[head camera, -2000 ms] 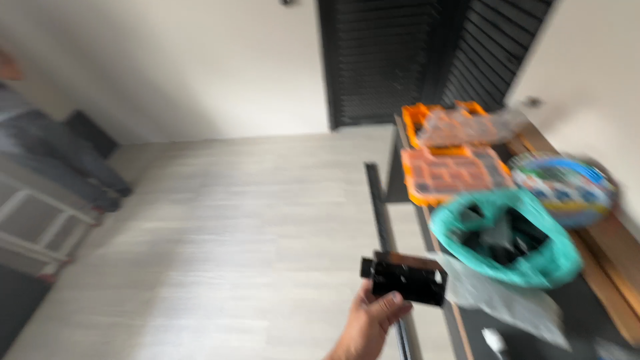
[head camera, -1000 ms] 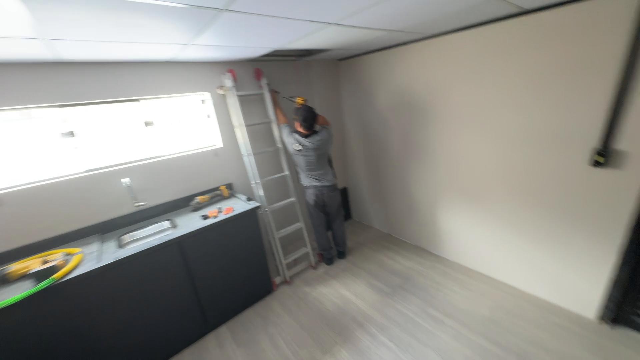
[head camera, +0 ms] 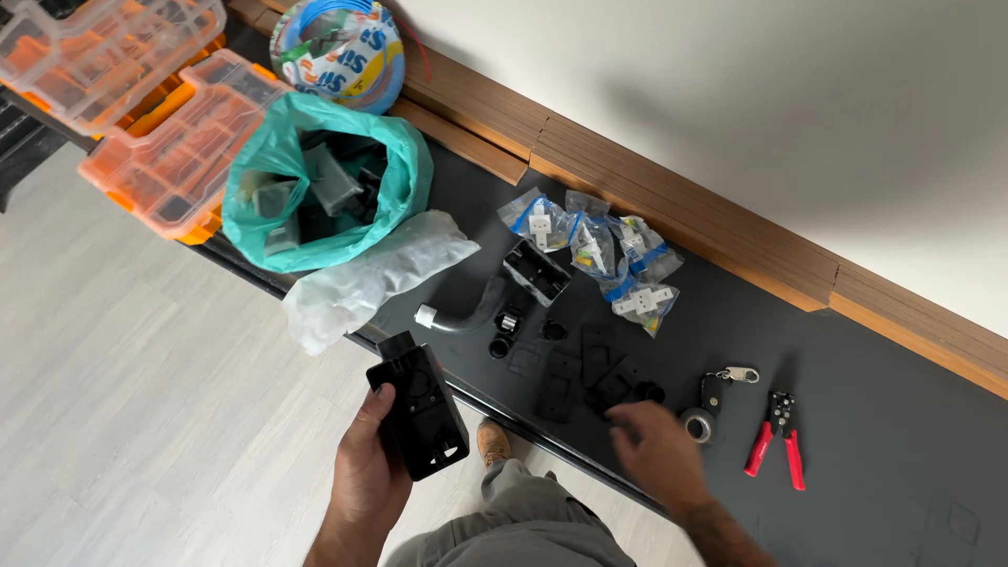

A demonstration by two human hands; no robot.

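My left hand (head camera: 368, 465) holds a black plastic electrical box (head camera: 417, 409), its open side facing up, beyond the counter's front edge. Over the dark counter, my right hand (head camera: 657, 449) is blurred, its fingers at the black cover plates (head camera: 618, 382); whether it grips one I cannot tell. Another black box (head camera: 537, 272) lies behind them, next to a bent black conduit elbow (head camera: 476, 307) and small black fittings (head camera: 508, 321). Clear bags with white socket modules (head camera: 644, 299) are near the wall. A roll of tape (head camera: 698, 426) and red-handled wire strippers (head camera: 780, 441) lie to the right.
A teal bag (head camera: 409, 169) of black and grey parts stands at the left beside a whitish plastic bag (head camera: 370, 276). Behind are orange organizer cases (head camera: 189, 142) and a wrapped coil of blue cable (head camera: 339, 59). Wood-look strips (head camera: 630, 173) run along the wall.
The view has swung from the room, with a person at a ladder, down to the counter. My right hand now shows over the cover plates. The black box was in a hand two seconds ago as well.
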